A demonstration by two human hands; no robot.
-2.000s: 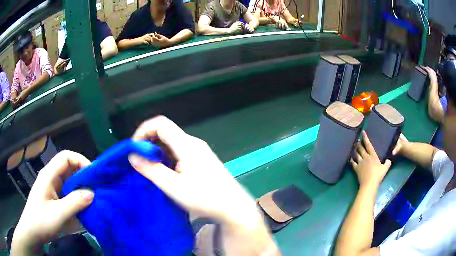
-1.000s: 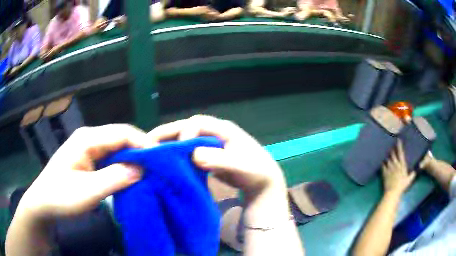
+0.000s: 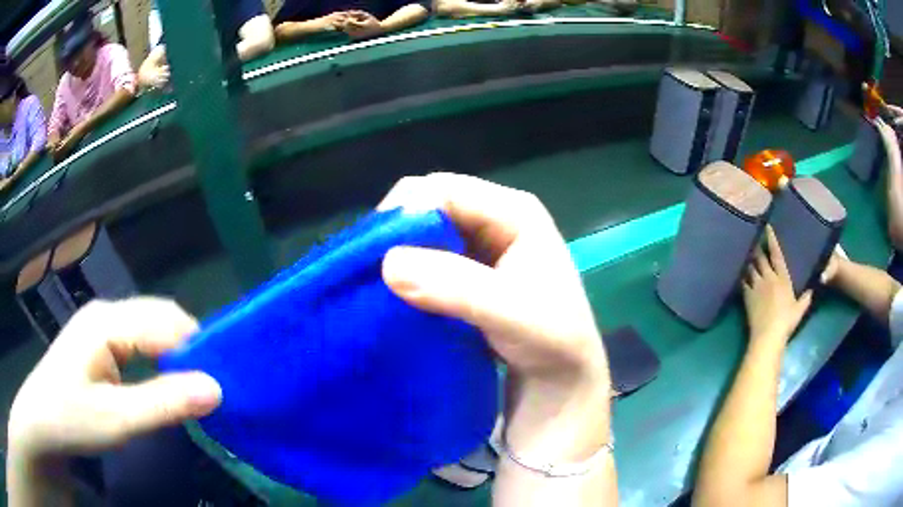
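A bright blue cleaning cloth (image 3: 347,366) is held up in front of me, stretched between both hands by its upper edge. My left hand (image 3: 109,381) pinches its left corner between thumb and fingers. My right hand (image 3: 495,282) pinches its upper right part, thumb in front and fingers behind. The cloth hangs down and hides part of the bench. A dark speaker base or cabinet (image 3: 149,465) shows partly below my left hand, mostly hidden.
Loose end covers (image 3: 629,361) lie on the green bench beyond my right wrist. A neighbouring person's hands hold a grey speaker (image 3: 807,233) beside another upright speaker (image 3: 708,248). An orange object (image 3: 769,169) is behind them. More speakers (image 3: 683,119) stand on the conveyor. A green post (image 3: 213,149) rises ahead.
The cloth has gone from hanging in folds to spread wider and flatter. My hands have moved apart, the right one upward. The view has shifted too.
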